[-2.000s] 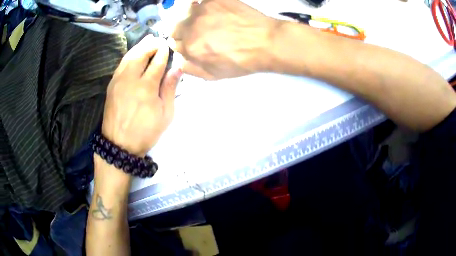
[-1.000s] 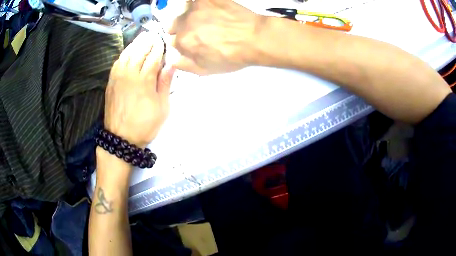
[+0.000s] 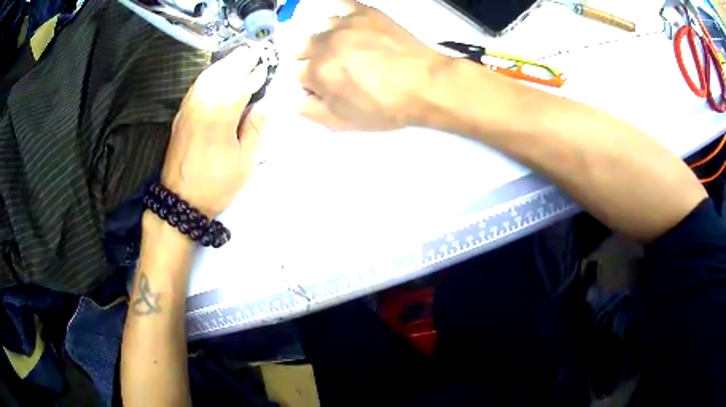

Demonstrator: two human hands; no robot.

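Note:
My left hand (image 3: 208, 131), with a dark beaded bracelet, lies just left of the needle area. Its fingers and thumb hold a small dark folded piece (image 3: 259, 93), mostly hidden under them. The sewing machine head (image 3: 256, 16) is directly above the fingertips. The striped fabric (image 3: 56, 151) is heaped to the left of my left hand. My right hand (image 3: 362, 75) is right of the needle, apart from the dark piece. It is blurred, its fingers curled; whether it holds anything cannot be told.
Thread snips (image 3: 509, 67) lie beyond my right forearm. A phone (image 3: 495, 9), a tan stick (image 3: 605, 16) and red-handled scissors (image 3: 700, 67) are farther right. A ruler strip (image 3: 478, 238) follows the table's front edge. A red object (image 3: 411, 314) and a yellow piece (image 3: 290, 384) are below the table.
My right hand has moved right, away from my left fingers, opening a gap beside the needle. The view has shifted, showing more of the phone and scissors.

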